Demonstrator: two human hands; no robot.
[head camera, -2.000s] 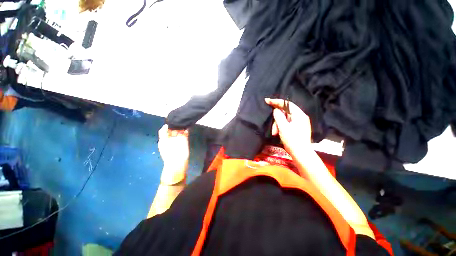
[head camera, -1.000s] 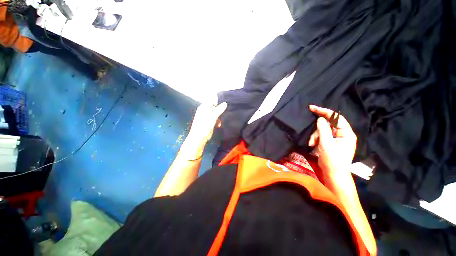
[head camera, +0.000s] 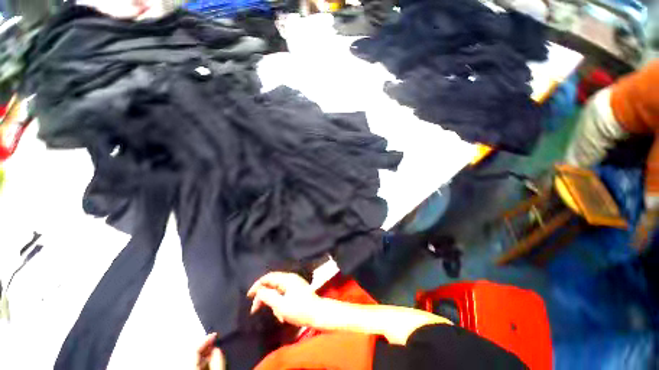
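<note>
A dark garment (head camera: 199, 267) lies with long leg-like panels over the white table (head camera: 36, 303), running down to my lap. It joins a large rumpled dark heap (head camera: 289, 181). My right hand (head camera: 285, 298) is over the garment's near part, fingers bent; whether it holds a tool is too blurred to tell. My left hand (head camera: 210, 355) shows only as fingertips at the garment's edge, cut off by the bottom of the picture; its grip is hidden.
A second navy heap (head camera: 470, 79) lies at the table's far right. Right of the table are a red plastic stool (head camera: 506, 325), a wooden stool (head camera: 589, 195) and a person's orange sleeve (head camera: 639, 101). A thin dark cord (head camera: 30, 246) lies on the table at left.
The view has swung to the right, bringing in the second heap, the stools and the other person. My left hand now sits at the bottom edge, mostly out of view.
</note>
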